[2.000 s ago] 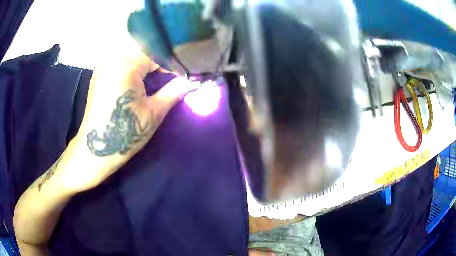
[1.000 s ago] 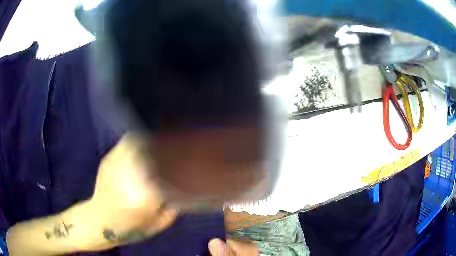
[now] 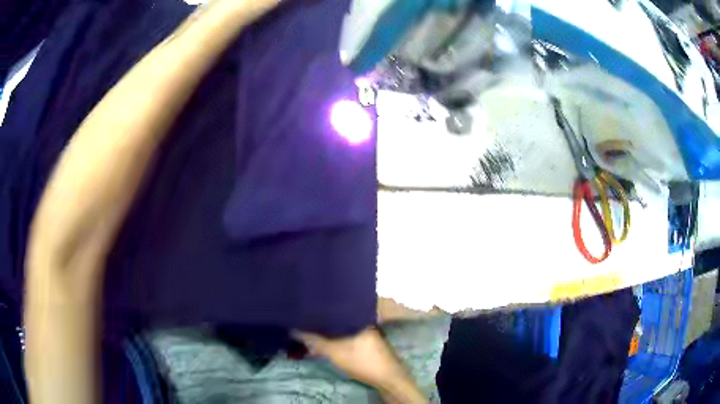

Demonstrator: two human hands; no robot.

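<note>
A dark navy cloth (image 3: pixel 308 189) lies flat under the sewing machine head (image 3: pixel 442 39), its straight right edge running from the needle area towards the lap. The machine lamp (image 3: pixel 351 121) glows pink-white on the cloth near that edge. My left forearm crosses the cloth at the left and runs up to the top edge; the hand itself is cut off. My right hand (image 3: pixel 355 351) is at the cloth's lower edge over the lap, blurred, holding the edge with fingertips partly hidden by the cloth.
Scissors with red and yellow handles (image 3: pixel 592 213) lie right of the machine head on the white table (image 3: pixel 474 245). A yellow label (image 3: pixel 586 288) is on the table's front edge. Blue baskets (image 3: pixel 663 323) and hanging dark cloth are at the lower right.
The large blurred part no longer blocks the middle. My left hand has moved up out of the picture. My right hand shows more fully at the cloth's lower edge.
</note>
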